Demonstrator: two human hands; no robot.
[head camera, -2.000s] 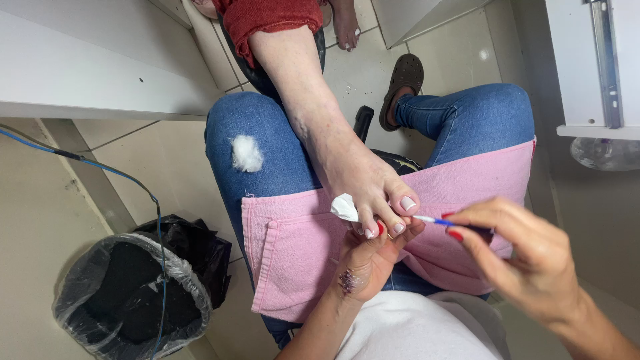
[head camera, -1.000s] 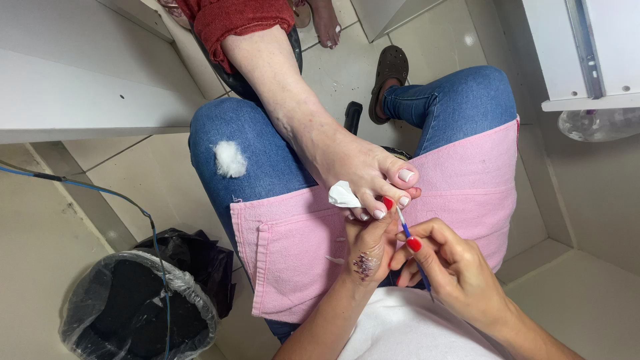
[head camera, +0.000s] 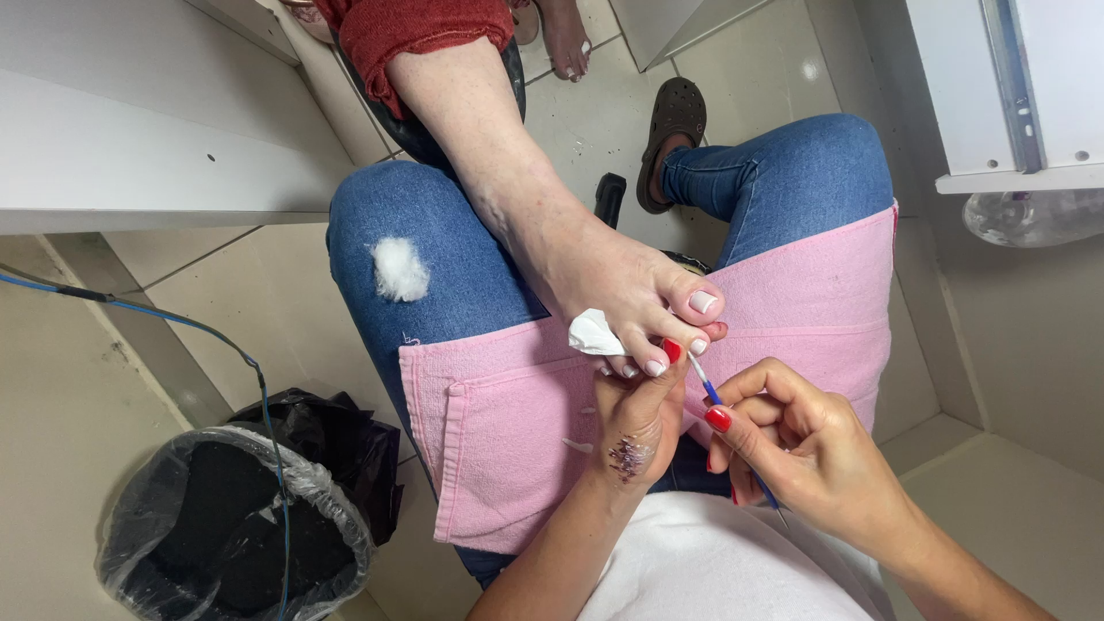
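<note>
Another person's bare foot (head camera: 595, 267) rests over my lap, its toenails pale with white tips. My left hand (head camera: 638, 423) holds the foot's toes from below, thumb beside the smaller toes; dark marks show near its wrist. Between my right hand's (head camera: 776, 440) thumb and fingers is a thin blue-handled tool (head camera: 711, 393) with a whitish tip, close to the second toe. A folded white tissue or cotton piece (head camera: 593, 333) sits between toes. Under the foot lies a pink towel (head camera: 509, 448); cotton wool (head camera: 400, 269) rests on my jeans at the knee.
A bin with a clear plastic liner (head camera: 341, 509) stands at lower left, a black bag (head camera: 323, 431) beside it, and a blue cable (head camera: 194, 323) hanging across. White furniture panels (head camera: 155, 147) flank both sides. Another bare foot (head camera: 565, 43) is at the top.
My right hand has come in from the right, bringing the tool's tip from near the big toe to beside the second toe. The tool now points more steeply upward.
</note>
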